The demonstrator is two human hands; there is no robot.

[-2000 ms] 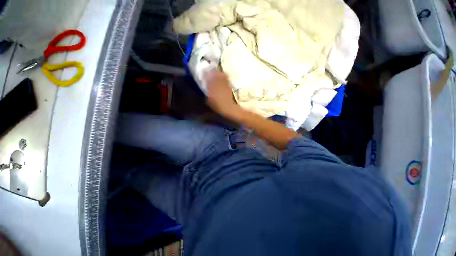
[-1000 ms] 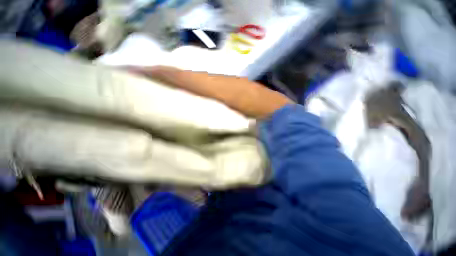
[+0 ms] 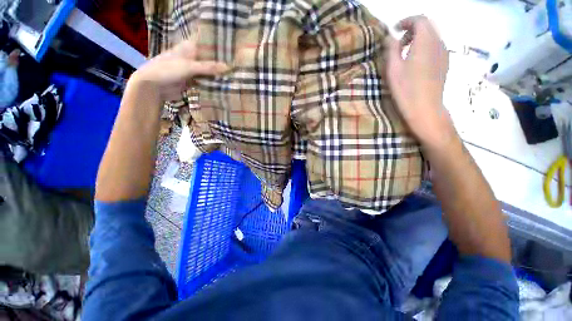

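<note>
A plaid garment piece (image 3: 270, 75), tan with black, white and red lines, spreads across the upper middle and hangs over my lap in two broad parts. A thin pale edge shows along its lower right hem. My left hand (image 3: 179, 68) lies on its left side, with thumb and fingers apart. My right hand (image 3: 417, 81) is at its right edge, with fingers curved and a gap between thumb and fingers; whether the fingertips pinch the cloth is unclear.
A blue openwork basket (image 3: 216, 219) stands below the plaid. The white sewing table (image 3: 483, 125) is at right, with machine parts, a dark pad (image 3: 534, 120) and yellow-handled scissors (image 3: 556, 182). Blue cloth (image 3: 78, 135) lies at far left.
The view has swung from the heaped cream cloth to the plaid piece. The cream bundle over my arm a second ago is gone from view. Both my hands are now at the plaid.
</note>
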